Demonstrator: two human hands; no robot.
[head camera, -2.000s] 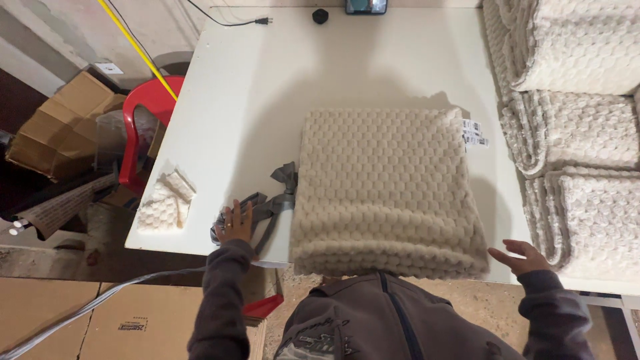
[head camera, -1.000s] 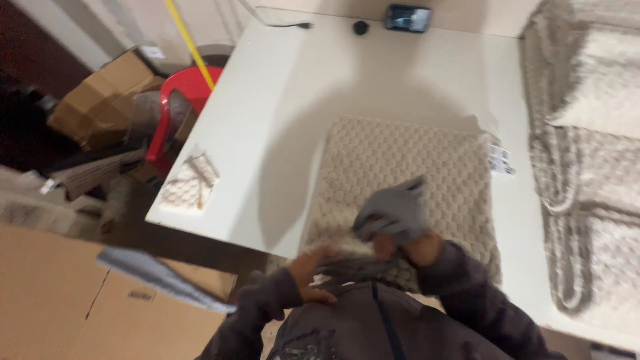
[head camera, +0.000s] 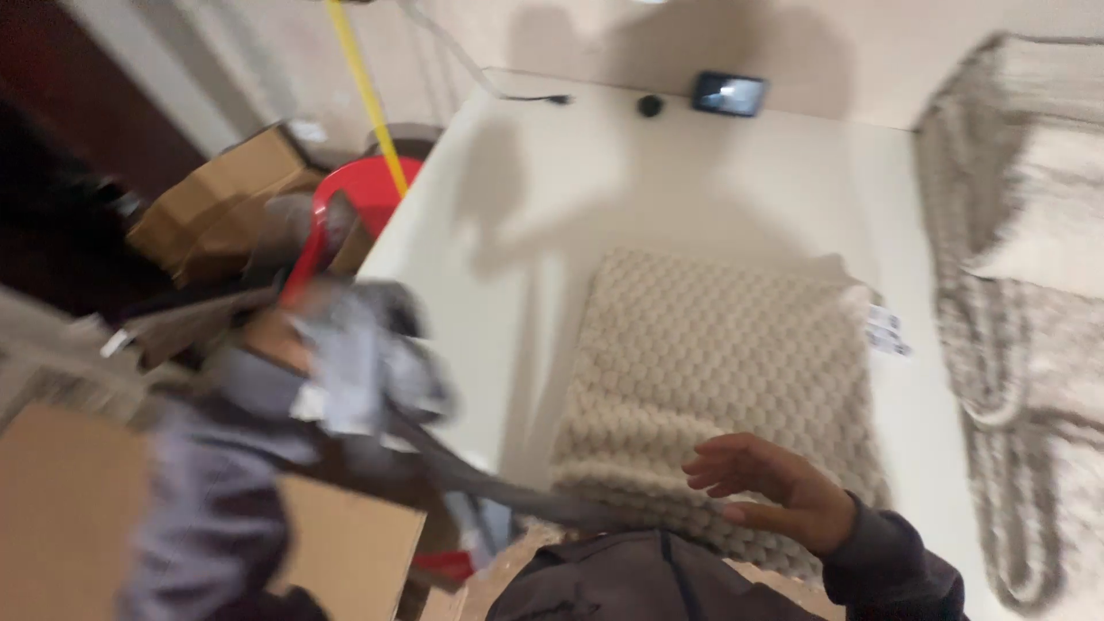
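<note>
A folded beige blanket (head camera: 716, 371) with a honeycomb texture lies near the table's front edge, a white printed tag (head camera: 885, 331) at its right corner. Above its lower right part is my right hand (head camera: 776, 492), fingers apart and holding nothing. My left hand (head camera: 280, 332), blurred, is raised off the table's left side and grips a grey fabric ribbon (head camera: 371, 362). The bunched part hangs at the hand, and a long strip runs from it toward the blanket's lower edge and my waist. My left fingertips are mostly hidden by the fabric.
Stacked beige blankets (head camera: 1061, 362) line the right side. At the back of the white table (head camera: 569, 172) are a phone (head camera: 729, 93), a round black object (head camera: 650, 105) and a cable plug (head camera: 559, 99). A red plastic chair (head camera: 366, 194) and cardboard boxes (head camera: 224, 203) stand to the left.
My left hand has moved left and up with the grey ribbon, which was over the blanket a second ago. My right hand has let go of the fabric and is apart from it.
</note>
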